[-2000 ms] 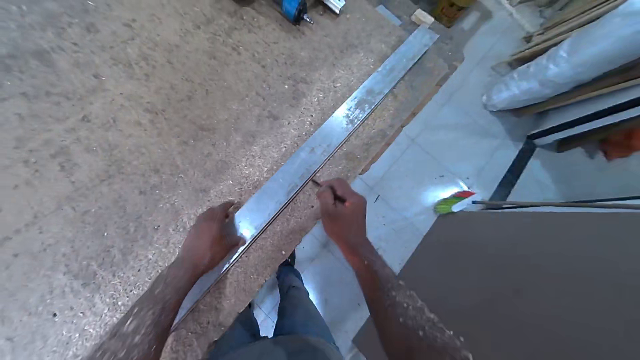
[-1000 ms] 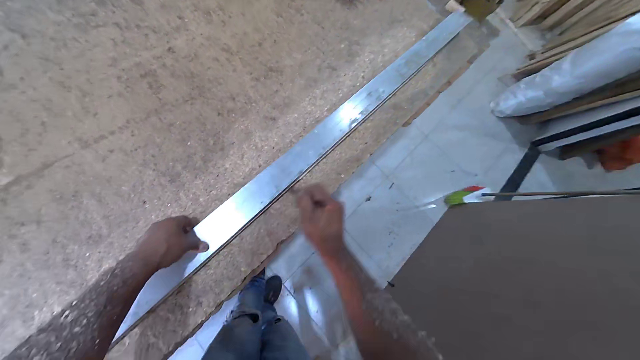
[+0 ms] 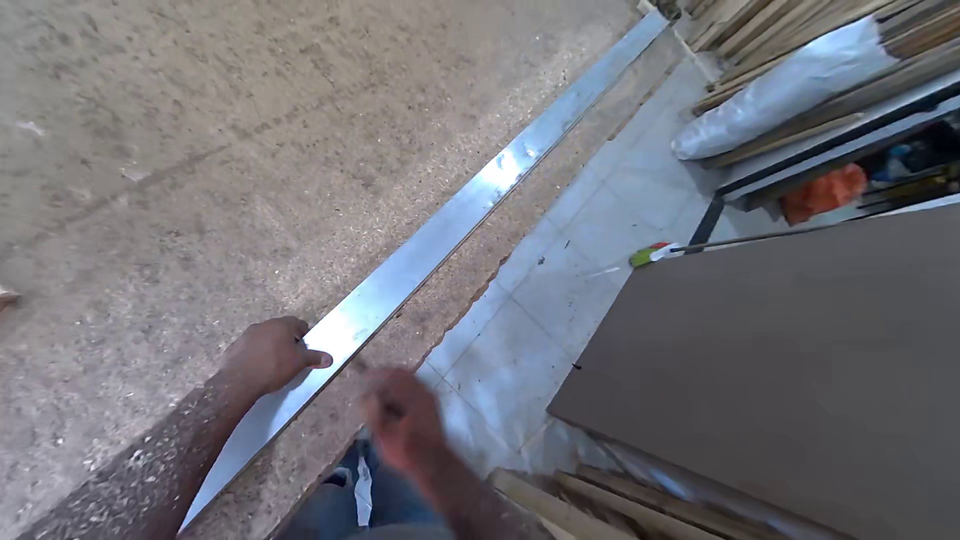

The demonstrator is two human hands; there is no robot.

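A long, flat, shiny metal straightedge [image 3: 435, 240] lies diagonally across a worn wooden board surface [image 3: 225, 187], close to its ragged edge. My left hand [image 3: 274, 356] presses on the straightedge near its lower end, the thumb on top and the fingers at its far side. Beside the near side of the metal, my right hand [image 3: 401, 412] is curled round a thin, dark marking or scribing tool [image 3: 360, 364], its tip close to the straightedge's edge. Motion blur hides the tool's exact kind. Wood chips cling to my left forearm.
Right of the board is a tiled floor [image 3: 517, 337] with a green and red brush head [image 3: 646, 255] on a long handle. A large grey-brown panel [image 3: 787, 360] stands at the right. Timber strips and a plastic-wrapped roll [image 3: 787, 90] fill the upper right; more timber [image 3: 570, 502] lies below.
My left hand has slid down along the straightedge from where it was two seconds ago, and my right hand has also moved toward its lower end. The view has shifted.
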